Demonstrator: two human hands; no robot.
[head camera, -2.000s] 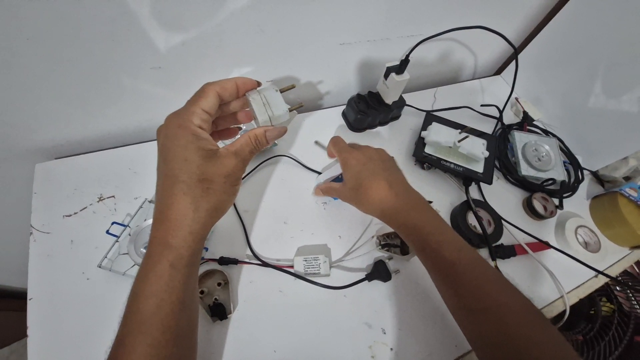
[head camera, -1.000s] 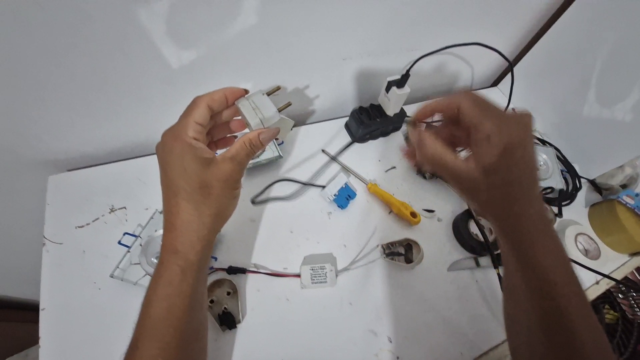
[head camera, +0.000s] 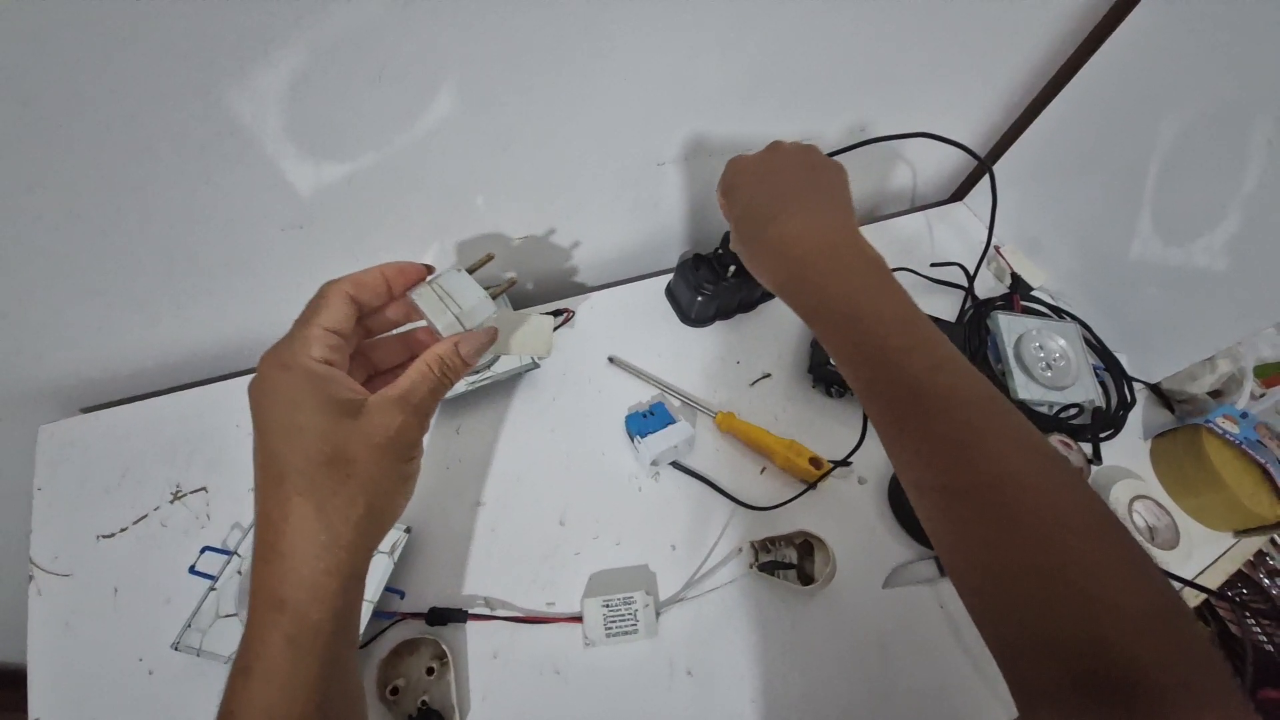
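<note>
My left hand (head camera: 350, 390) pinches a white two-pin plug (head camera: 455, 303) between thumb and fingers, its metal pins pointing up to the right. My right hand (head camera: 790, 205) is closed at the black power adapter block (head camera: 705, 290) by the wall; its fingers hide what they grip, and the white charger is not visible. A black cable (head camera: 925, 137) runs out behind that hand. Below lie a yellow-handled screwdriver (head camera: 765, 445) and a blue-and-white connector (head camera: 658, 430) on a black wire. Nearer me are a white LED driver (head camera: 620, 617) and an opened plug half (head camera: 792, 558).
A square spotlight (head camera: 1045, 362) sits in coiled black cable at right, near a white tape roll (head camera: 1145, 510) and a yellow roll (head camera: 1210, 475). A knife blade (head camera: 912, 572) shows beside my right forearm. Another opened plug shell (head camera: 415, 675) and a glass light fixture (head camera: 215, 600) lie at left.
My right hand has moved from the middle of the table, over the right side, to the adapter block at the wall. The left hand keeps hold of the white plug.
</note>
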